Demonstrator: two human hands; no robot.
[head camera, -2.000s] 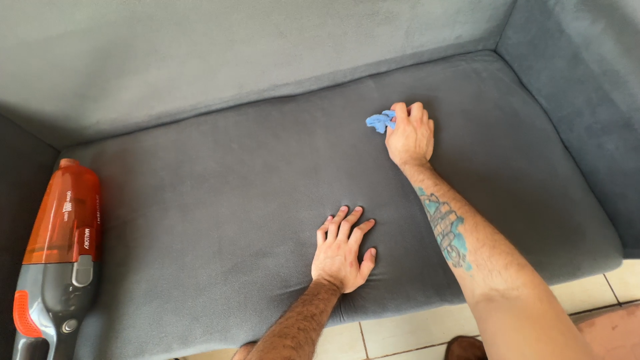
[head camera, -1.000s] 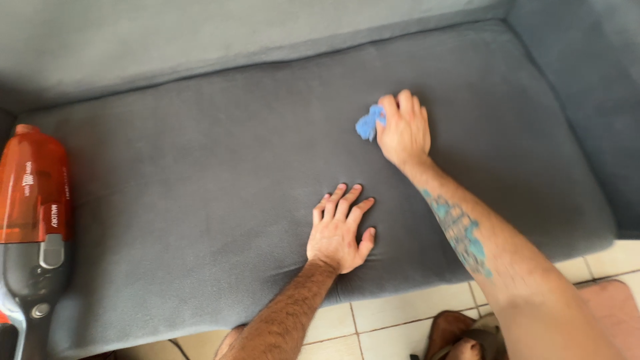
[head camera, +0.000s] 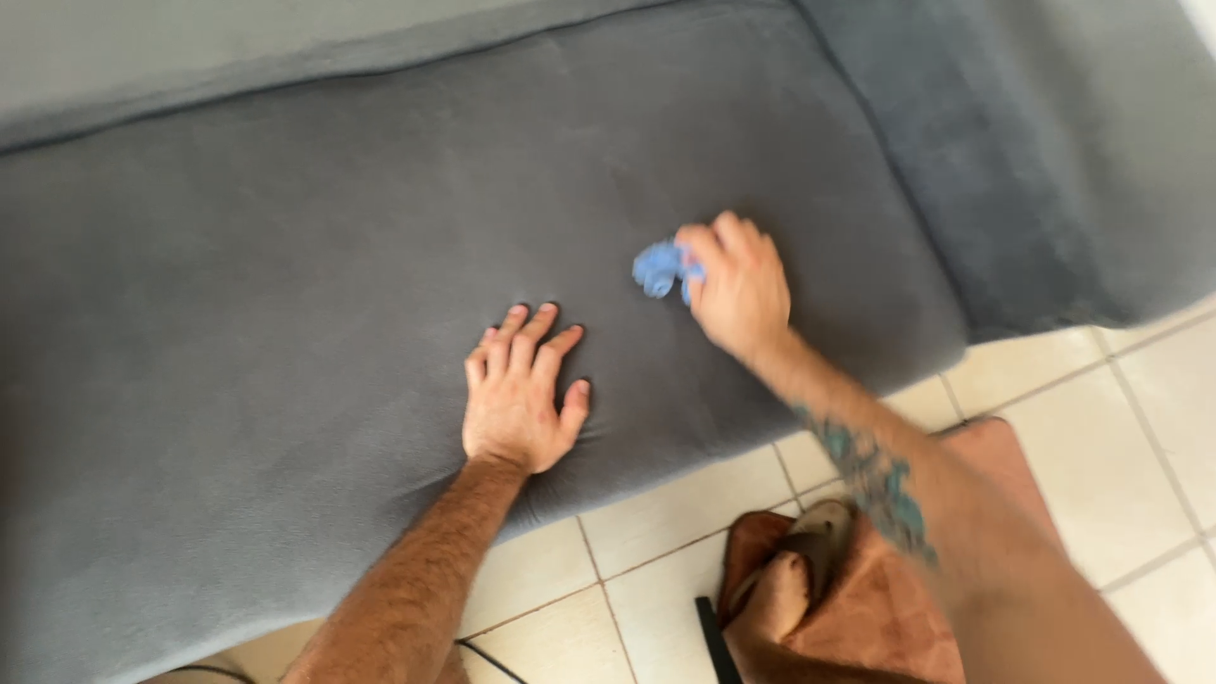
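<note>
A grey upholstered sofa seat (head camera: 313, 285) spreads beneath both hands. Near its front edge, my left hand (head camera: 521, 394) presses flat on the fabric with fingers apart and nothing held. To the right and a little farther back, my right hand (head camera: 743, 285) grips a crumpled blue cloth (head camera: 662, 268) against the seat. Part of the cloth sticks out on the left side of the thumb and fingers; the rest is hidden under the hand.
The sofa's backrest (head camera: 190, 47) runs along the top, and its armrest (head camera: 1026, 171) stands at the right. Below lie a tiled floor (head camera: 684, 589), a reddish-brown mat (head camera: 997, 475), a sandalled foot (head camera: 784, 589) and a black cable (head camera: 489, 662).
My right hand has moved with the blue cloth toward the seat's front edge. My left hand stays pressed on the seat. The view has shifted right, and the orange handheld vacuum has left it.
</note>
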